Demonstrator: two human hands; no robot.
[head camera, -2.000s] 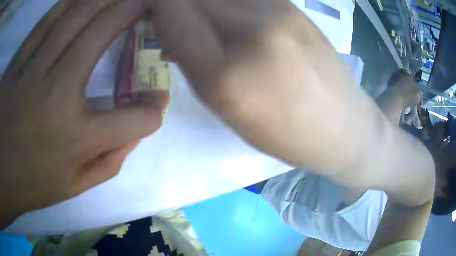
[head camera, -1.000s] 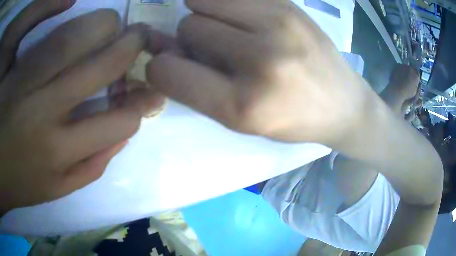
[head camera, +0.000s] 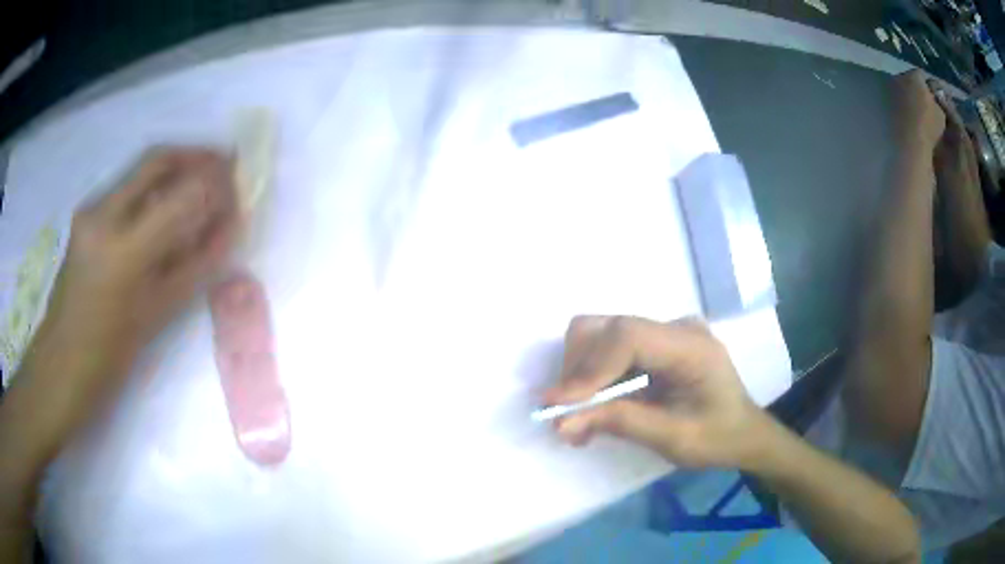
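Observation:
My left hand (head camera: 165, 220) is blurred at the left and grips a cream plastic shell (head camera: 254, 160), whose upper part shows past the fingers. The pink-red holding fixture (head camera: 251, 369) lies bare on the white board just below that hand. My right hand (head camera: 650, 386) is at the lower right and pinches a thin white, stick-like piece (head camera: 595, 398) between thumb and fingers, above the board.
A single grey strip (head camera: 574, 119) lies near the far edge of the white board (head camera: 441, 264). A stack of grey strips (head camera: 727, 237) stands at the right edge. More cream shells (head camera: 31, 289) lie at the far left. A person's arm (head camera: 898, 275) shows at the right.
My hands have moved apart. The left has lifted the cream shell off the fixture, which is now uncovered. The right has moved right with a thin white piece. The view has shifted and shows more board.

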